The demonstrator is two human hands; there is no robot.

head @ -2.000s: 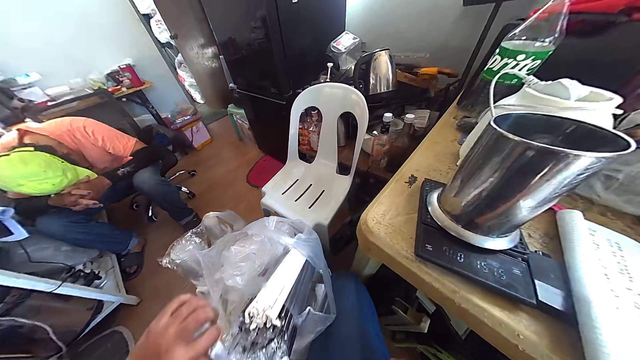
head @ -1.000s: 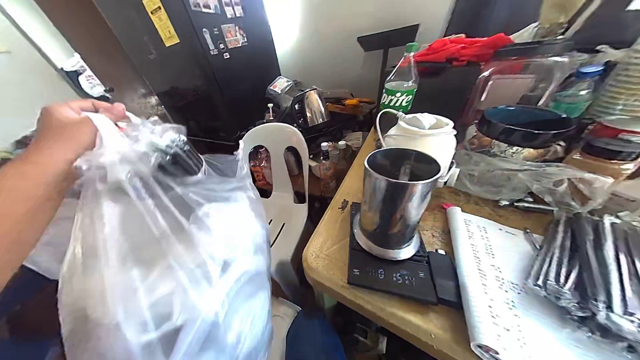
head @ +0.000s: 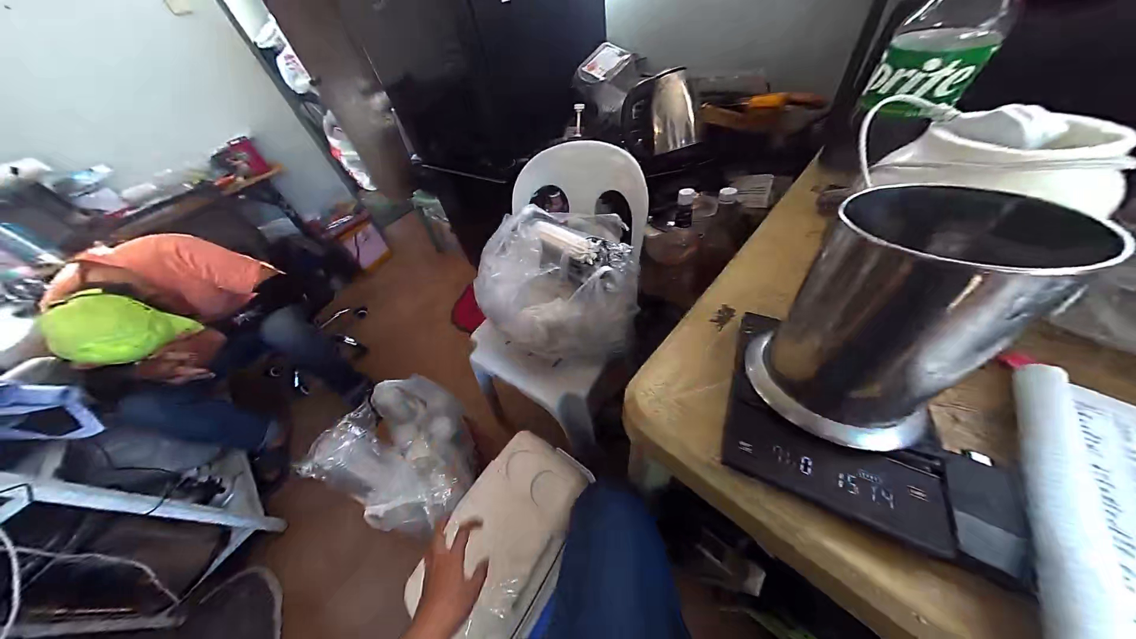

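Note:
My left hand (head: 453, 572) rests with spread fingers on a beige plastic case or lid (head: 524, 506) beside my knee; it grips nothing that I can see. My right hand is out of view. A clear plastic bag (head: 559, 302) with white and dark sticks showing at its top sits on the seat of a white plastic chair (head: 524, 364). Another clear bag (head: 408, 453) lies on the floor left of the case. On the table at right, a steel cup (head: 914, 328) stands on a black digital scale (head: 834, 479).
The wooden table's edge (head: 657, 390) is close at right, with a notebook (head: 1092, 470), a white container (head: 1003, 151) and a soda bottle (head: 932, 71). At left, a person (head: 160, 293) in a lime cap bends down behind a metal frame (head: 142, 506). A kettle (head: 670, 111) stands behind the chair.
The bag of sticks, hanging from my left hand a second ago, now sits on the chair, let go. My left hand has come down onto the beige case. The view has swung left.

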